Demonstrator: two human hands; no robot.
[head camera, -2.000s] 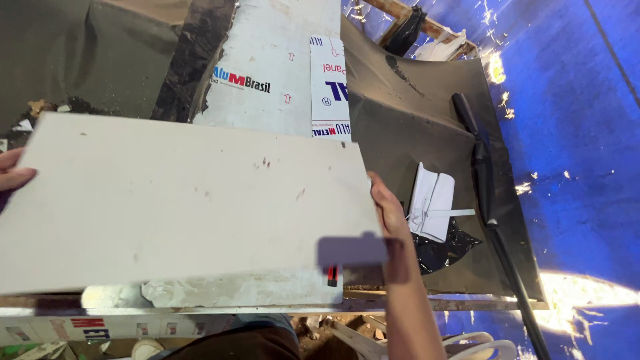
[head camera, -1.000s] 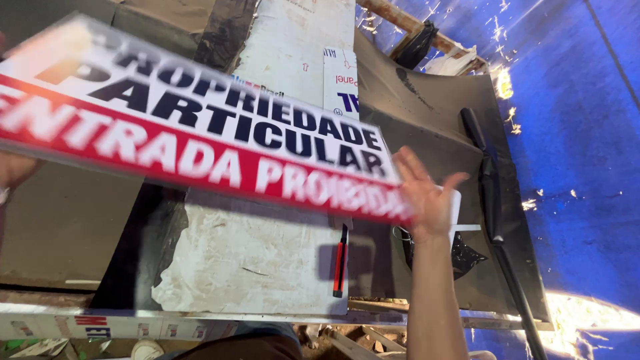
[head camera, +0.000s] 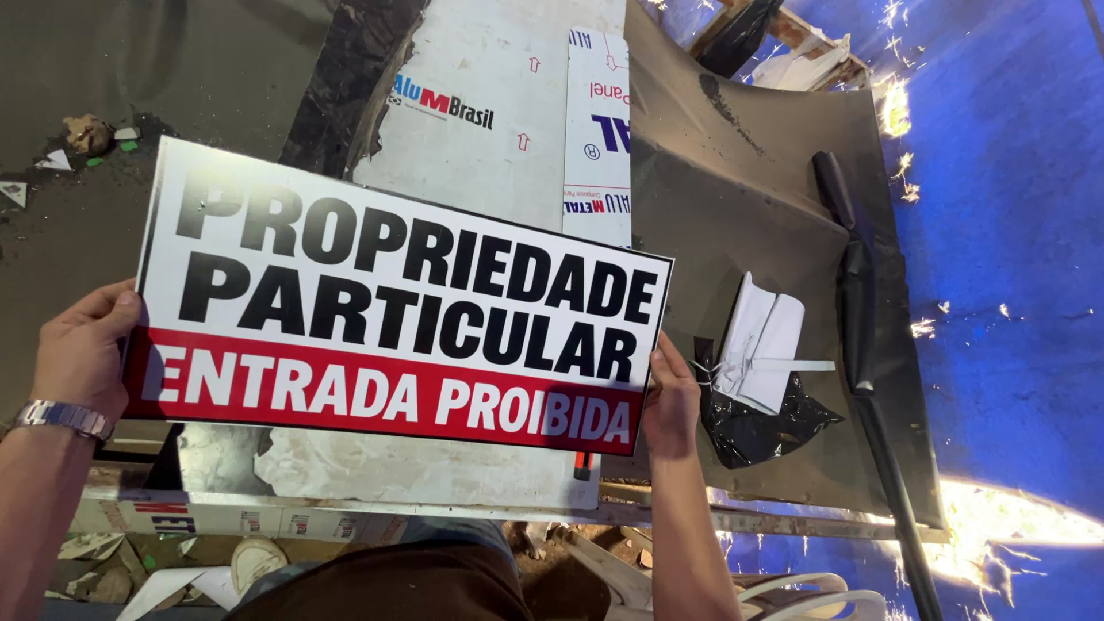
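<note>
A rectangular sign panel (head camera: 397, 302), white above and red below with large printed lettering, is held face up and slightly tilted over the work table. My left hand (head camera: 86, 345), with a metal watch at the wrist, grips its left edge, thumb on the face. At the right edge, my right hand (head camera: 674, 398) holds the panel with its fingers partly hidden. Beneath the sign lies a protective-filmed composite sheet (head camera: 483, 164). The end of a red and black tool (head camera: 584, 466), perhaps a utility knife, shows just below the sign's lower edge.
Folded white material (head camera: 761, 345) tied with a strip rests on a black plastic bag (head camera: 750, 435) at the right. A long rolled black sheet (head camera: 854, 285) runs down the dark table cover (head camera: 742, 216). Small scraps (head camera: 89, 135) lie at upper left; a blue tarp (head camera: 1009, 259) hangs beyond.
The panel showed a plain white side two seconds ago; its printed face now shows. My right hand, spread at the panel's edge one second ago, now grips it.
</note>
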